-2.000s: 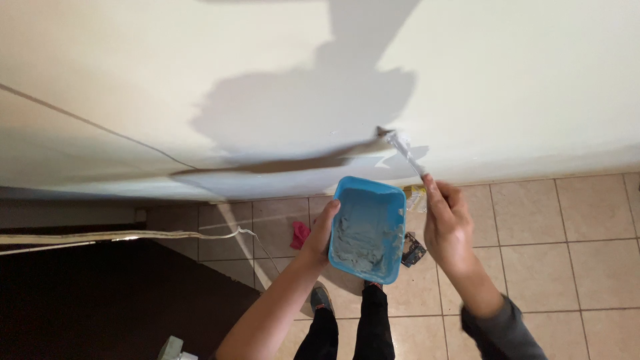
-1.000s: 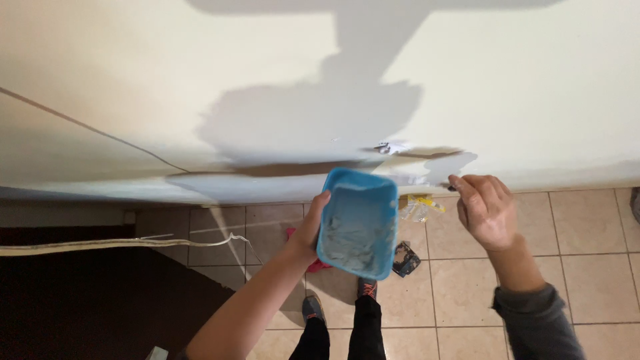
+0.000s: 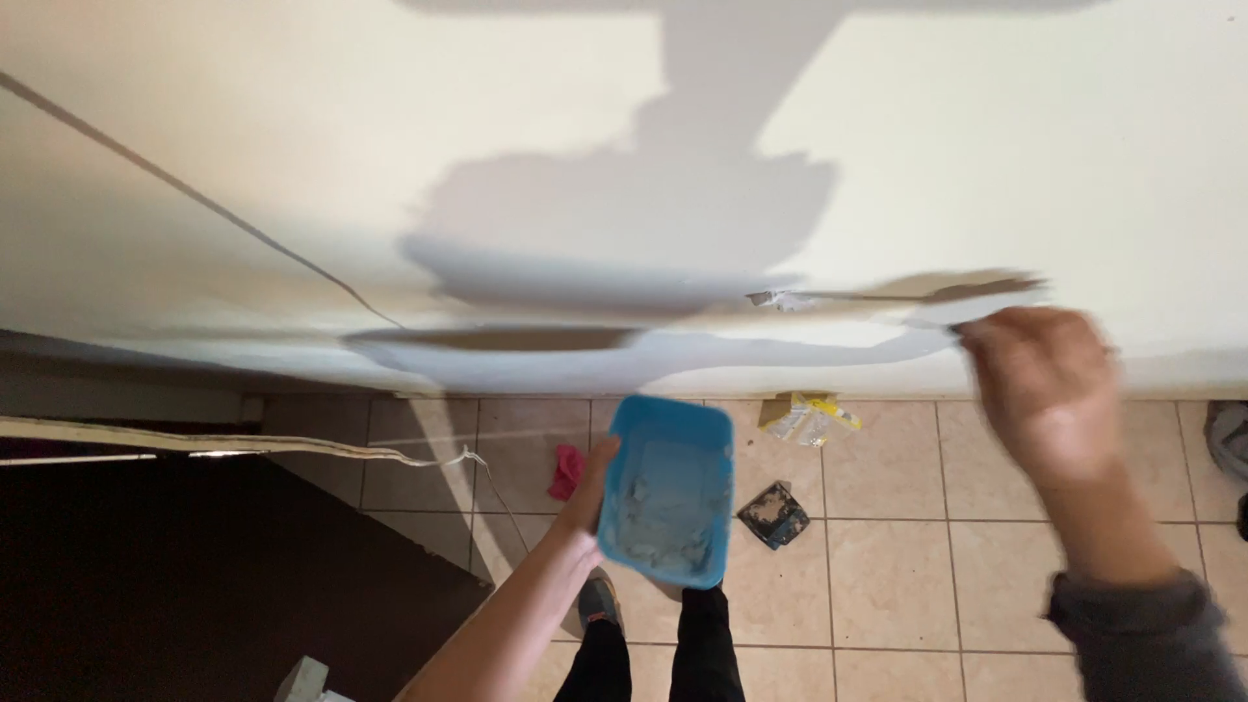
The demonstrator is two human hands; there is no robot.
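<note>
My left hand (image 3: 591, 492) grips the left edge of a blue plastic tub (image 3: 669, 487), which has a pale grey paste smeared over its bottom. Up against the cream wall (image 3: 936, 146), my right hand (image 3: 1048, 390) is closed and blurred by motion. A small dark end of a thin tool (image 3: 960, 331) shows at its fingertips; the rest of that tool is hard to make out. A whitish patch of paste (image 3: 778, 299) sits on the wall to the left of my right hand, where a thin dark line runs rightward from it.
On the tiled floor (image 3: 887, 585) lie a yellow and clear plastic bag (image 3: 811, 419), a dark paste-stained container (image 3: 774, 515) and a pink cloth (image 3: 565, 473). A pale cable (image 3: 292, 444) crosses at the left above a dark surface (image 3: 214, 575). My feet stand below the tub.
My right hand has moved right along the wall, away from the whitish patch where the tool's tip was two seconds ago. My left hand still holds the blue tub.
</note>
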